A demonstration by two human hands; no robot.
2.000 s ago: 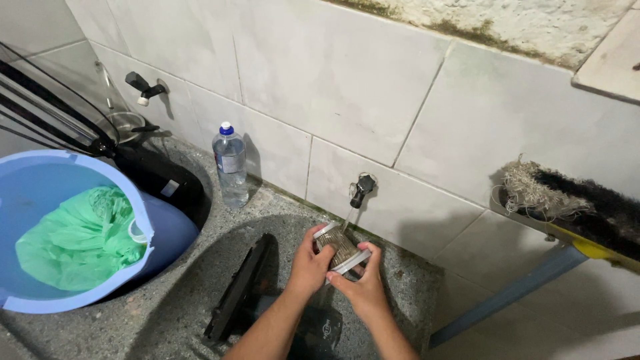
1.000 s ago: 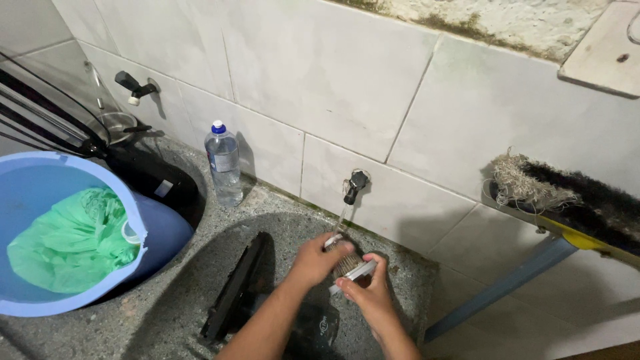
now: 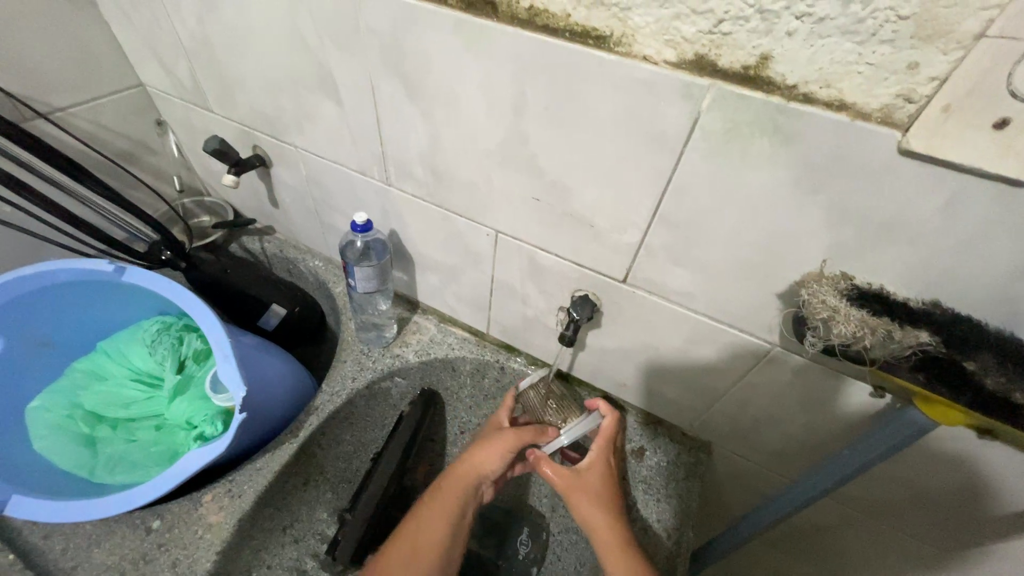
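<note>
Both my hands hold a small pleated filter (image 3: 550,402) with pale end caps under a thin stream of water from the dark wall tap (image 3: 576,318). My left hand (image 3: 506,448) grips its left and lower side, the thumb on the near end. My right hand (image 3: 588,464) holds the near pale cap (image 3: 570,433) between thumb and fingers. Beneath my hands, in the stone sink basin (image 3: 472,384), lie a long black plastic part (image 3: 388,480) and a dark translucent container (image 3: 508,536), the latter partly hidden by my left forearm.
A clear plastic bottle (image 3: 370,280) with a blue cap stands on the sink ledge. At left, a blue bucket (image 3: 272,384) holds a green plastic bag (image 3: 128,400), beside a black appliance (image 3: 248,296). A second tap (image 3: 234,162) is on the wall. At right leans a broom (image 3: 920,344).
The filter has turned in my hands, so more of its pleated side shows under the water. Both hands still hold it near the tap.
</note>
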